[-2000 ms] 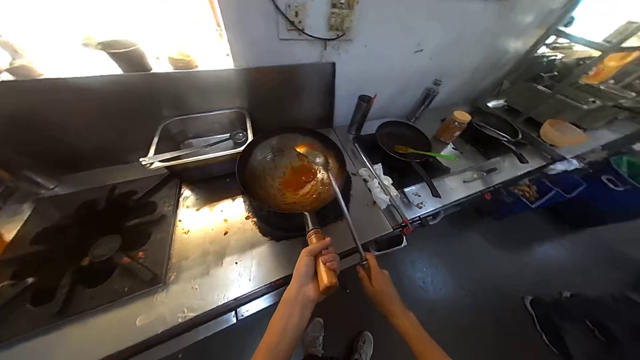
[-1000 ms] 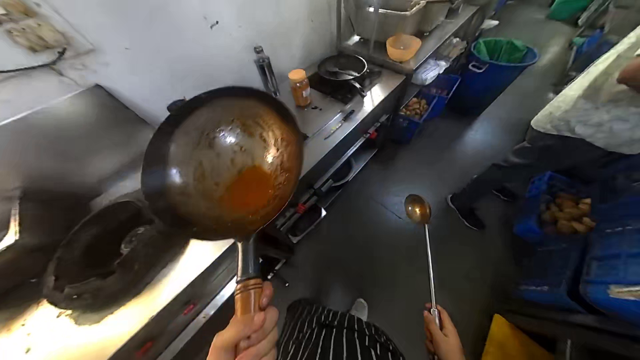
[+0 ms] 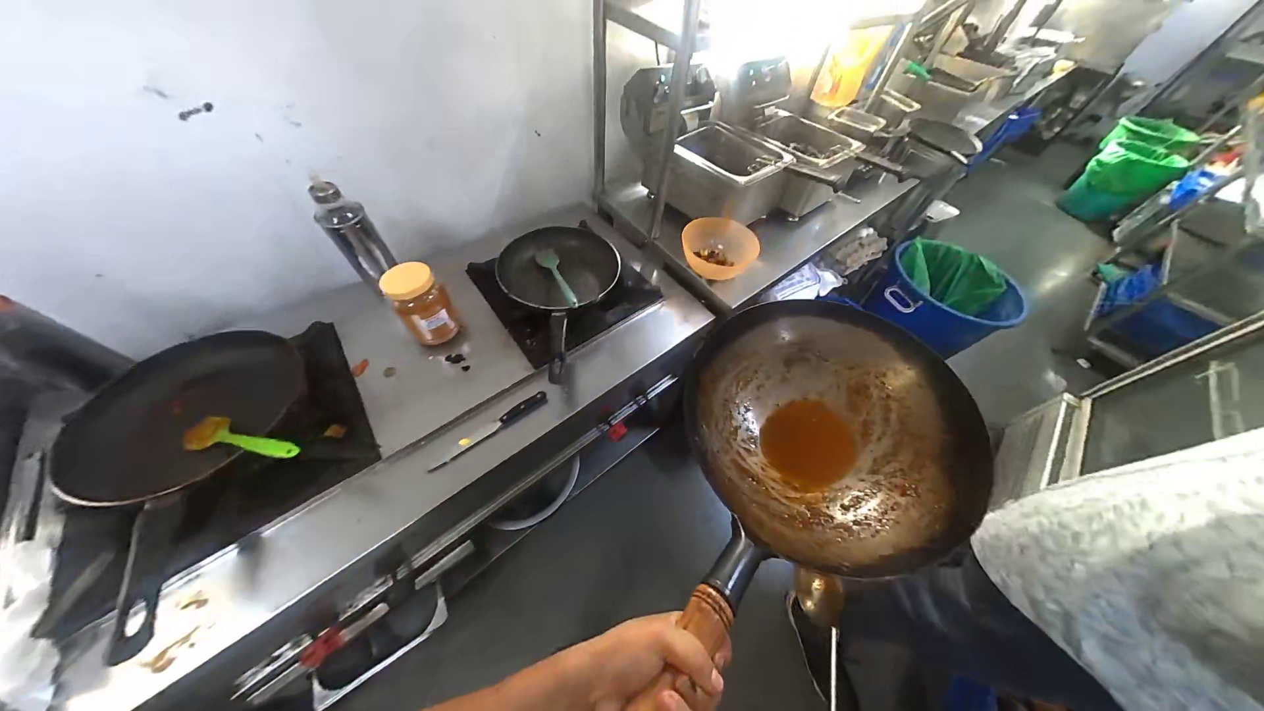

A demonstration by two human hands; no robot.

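Note:
My left hand (image 3: 657,664) grips the wooden handle of a wok (image 3: 889,395), held in the air over the floor beside the counter. Orange-brown sauce (image 3: 808,444) pools in the wok, and its inner wall is smeared with more. Below the wok, partly hidden by it, a metal ladle (image 3: 820,595) shows its bowl and a bit of shaft. My right hand is out of the frame. To the left a frying pan (image 3: 188,395) sits on a burner, with a green-handled brush (image 3: 242,437) lying in it.
A smaller pan (image 3: 523,267) holds a green utensil. On the steel counter (image 3: 395,494) are a knife (image 3: 494,428), a jar (image 3: 425,311) and a glass bottle (image 3: 351,232). Further off stand an orange bowl (image 3: 719,249) and a lined blue bin (image 3: 948,306). A person's light garment (image 3: 1136,563) is close at right.
The wok, over the burner two seconds ago, has been lifted and carried away along the counter to the right. My right hand, on the ladle one second ago, has left the view.

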